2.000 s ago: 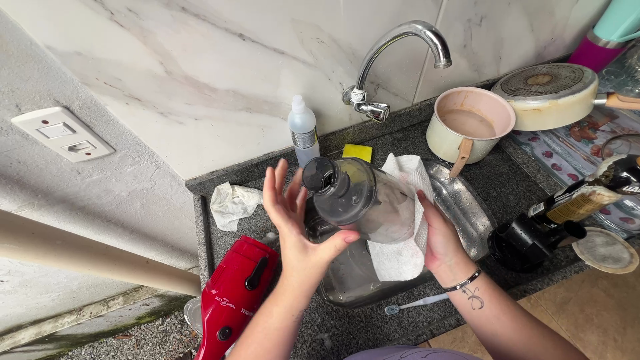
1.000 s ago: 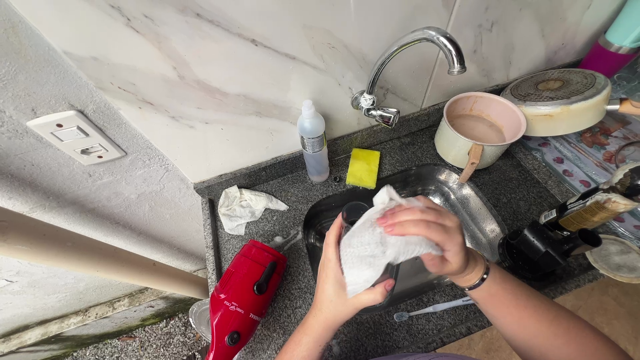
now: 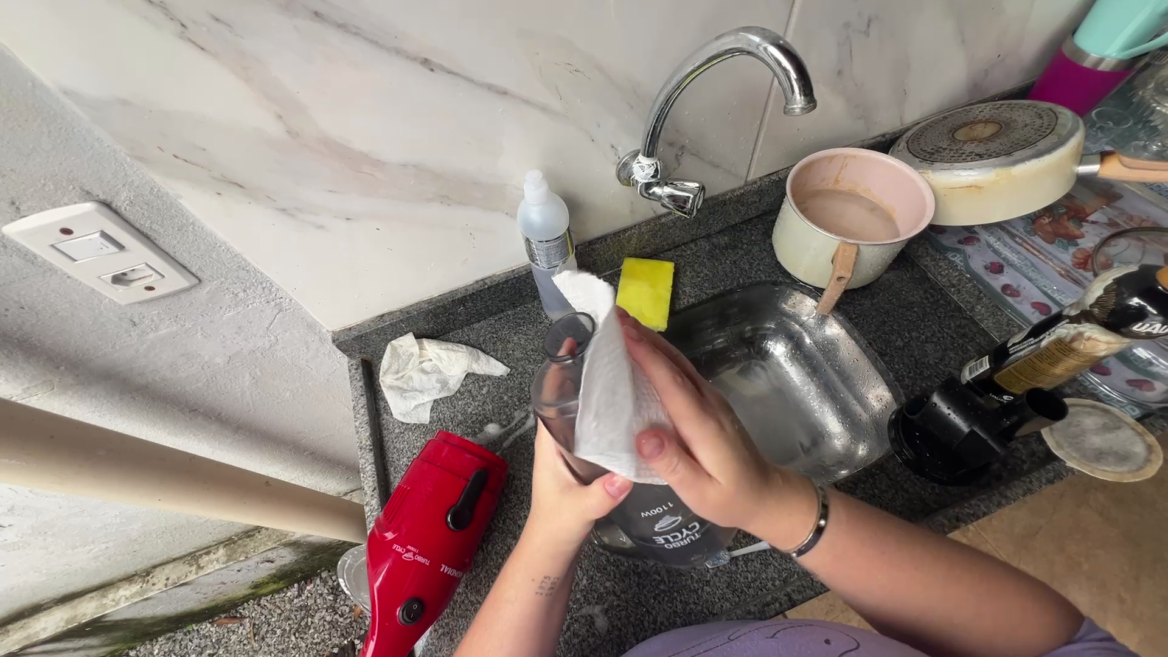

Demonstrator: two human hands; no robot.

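Observation:
A smoky transparent plastic vacuum-cleaner canister (image 3: 671, 529) is tilted above the counter, left of the steel sink. My left hand (image 3: 570, 493) grips its near-left side, thumb across the front. My right hand (image 3: 703, 429) presses a white paper towel (image 3: 611, 401) against the canister's side; part of the right fingers lies behind the towel's upper edge. The canister's narrow round neck (image 3: 568, 336) points up toward the wall. To the left lies the red vacuum body (image 3: 433, 538), and behind it a crumpled used cloth or paper (image 3: 429, 372).
A steel sink (image 3: 794, 383) lies beneath a chrome faucet (image 3: 730, 46). Behind my hands are a plastic spray-type bottle (image 3: 547, 237) and a yellow sponge (image 3: 646, 290). A pot (image 3: 821, 237), an upturned pan (image 3: 985, 173), a black plastic part (image 3: 967, 438) and a dark bottle (image 3: 1058, 347) stand right.
The towel, wrapped over the canister one second ago, now lies along its side with more of the canister showing. Both hands have shifted along the canister, which was over the sink two seconds ago.

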